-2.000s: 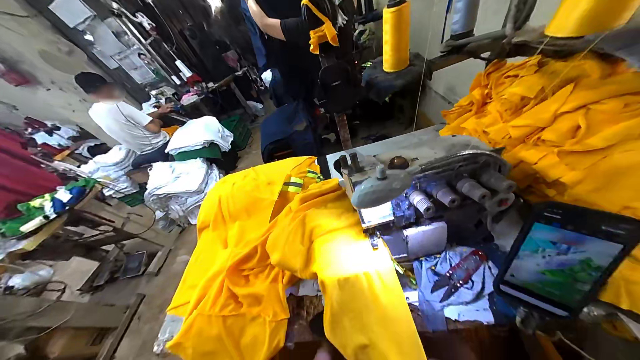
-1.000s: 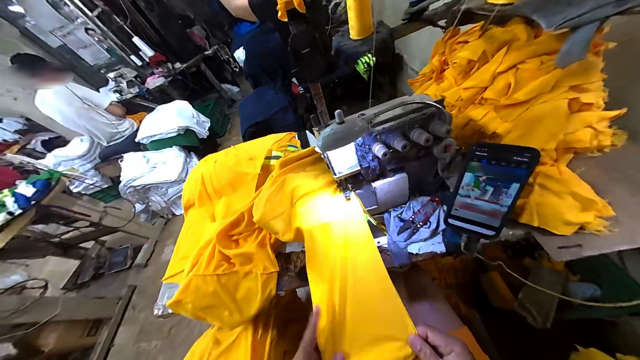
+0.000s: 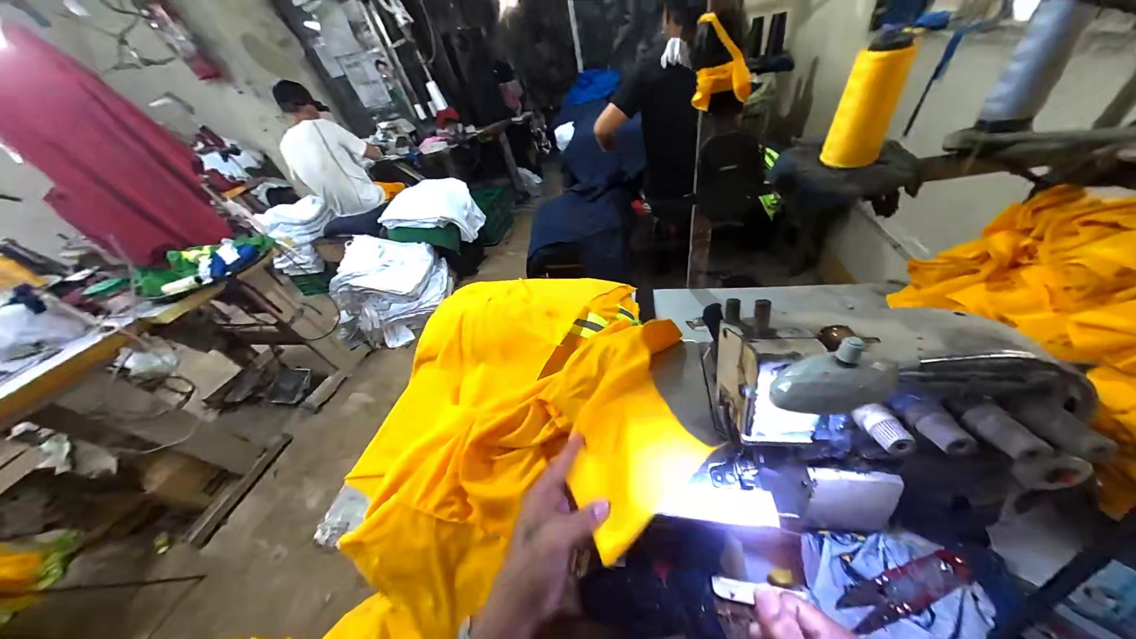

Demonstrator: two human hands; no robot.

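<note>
Yellow fabric with a striped reflective trim drapes over the left side of an overlock sewing machine. Its edge lies by the lit presser foot. My left hand rests on the fabric's lower part, index finger stretched over it and thumb apart; whether it pinches any cloth cannot be told. At the bottom edge, my right hand is partly cut off, with its fingertips at a small pale metal plate or lever below the machine bed. Red-handled thread snips lie on a light blue cloth nearby.
Yellow fabric pieces are heaped at the right, beneath a yellow thread cone. White garment stacks stand at the left near a seated person. Another person in dark clothing is behind the machine. A wooden table stands far left.
The long yellow panel no longer hangs down in front of the machine; the cloth is bunched to its left. My left hand has moved up onto it, and my right hand is off the cloth.
</note>
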